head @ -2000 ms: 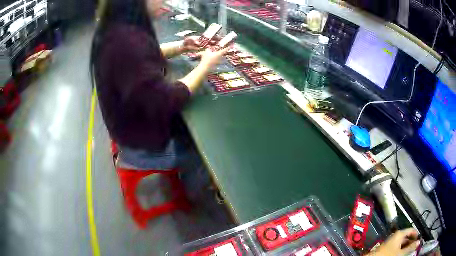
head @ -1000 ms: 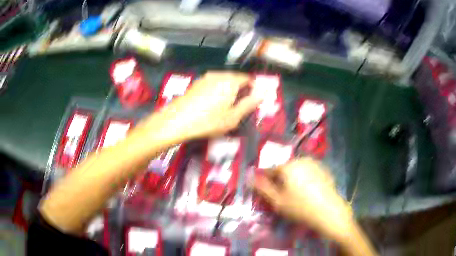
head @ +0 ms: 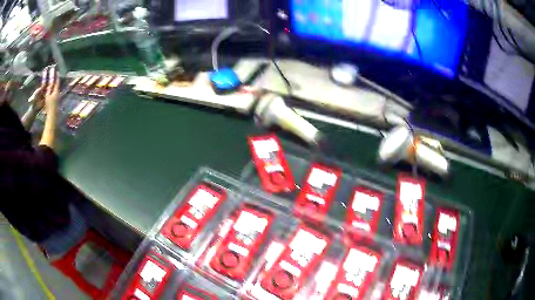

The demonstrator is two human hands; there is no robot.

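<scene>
No hand of mine is in view. Clear blister trays lie at the bottom centre and right, overlapping, with red handsets in their pockets. One red handset lies tilted at the tray's back left corner. Another red handset sits at the back right, a little higher than its neighbours. The handsets carry white labels and a dark ring. A white scanner lies behind the tray, and a second white scanner with an orange marking lies further right.
A coworker sits at the left on a red stool, beside other trays of handsets. A blue mouse, a pale mouse and a clear bottle stand or lie along the shelf, below monitors. A dark scanner is at the right edge.
The camera swung right from the coworker, then partly back left. Both my hands were over the trays one second ago and are now out of the picture.
</scene>
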